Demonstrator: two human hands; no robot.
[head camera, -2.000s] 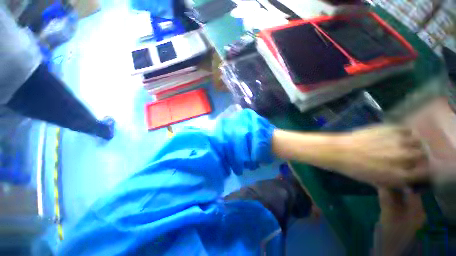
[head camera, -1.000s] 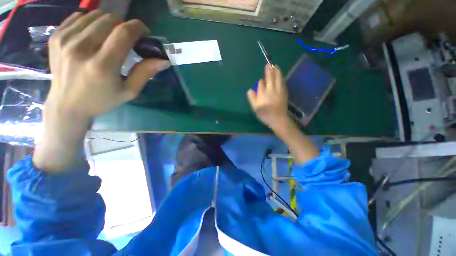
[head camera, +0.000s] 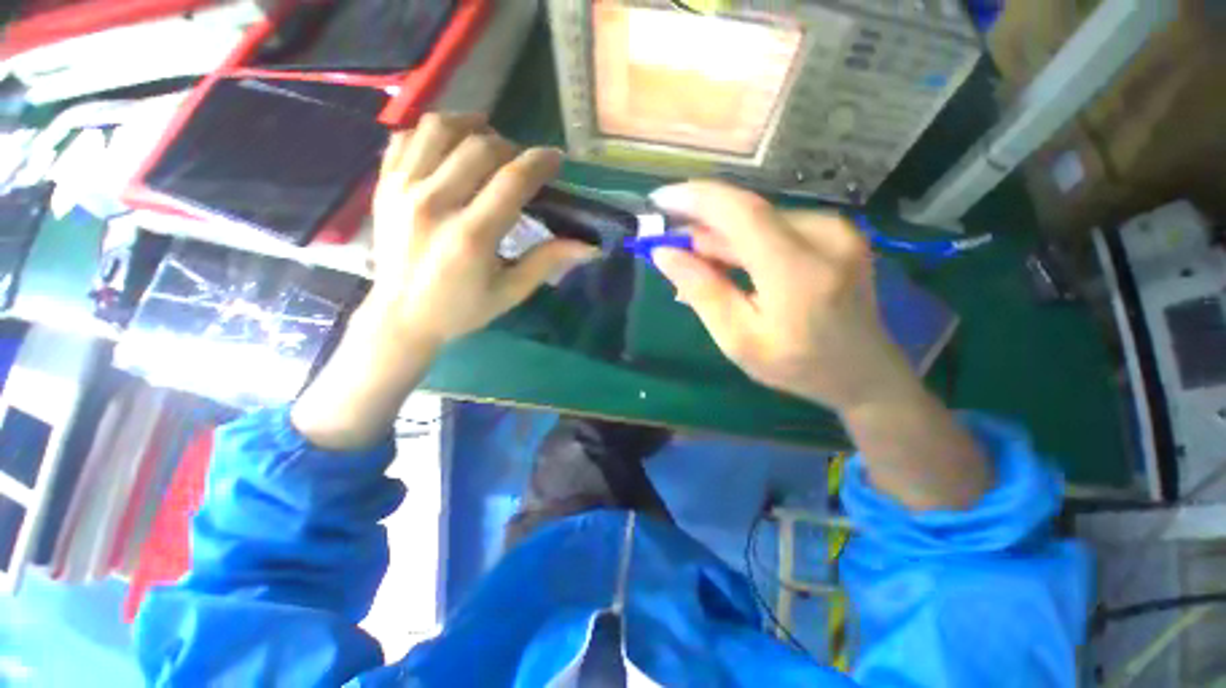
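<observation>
My left hand (head camera: 451, 249) holds a black tablet (head camera: 586, 217) by its end, tilted up on edge above the green mat. The tablet's face is mostly hidden by the hand and the steep angle. My right hand (head camera: 793, 289) holds a small bright blue pick (head camera: 658, 245) between thumb and fingers, against the tablet's right end. A small white patch shows where the pick and tablet meet.
An oscilloscope (head camera: 699, 74) stands behind my hands. Red trays (head camera: 377, 202) with black tablets and a shiny plastic-wrapped stack (head camera: 229, 316) are at left. A grey-framed slab (head camera: 917, 320) lies partly behind my right wrist. A blue cable (head camera: 928, 246) lies at right.
My right hand has left the mat beside the slab and come up to the tablet with the blue pick. My left hand still holds the tablet. The view has shifted.
</observation>
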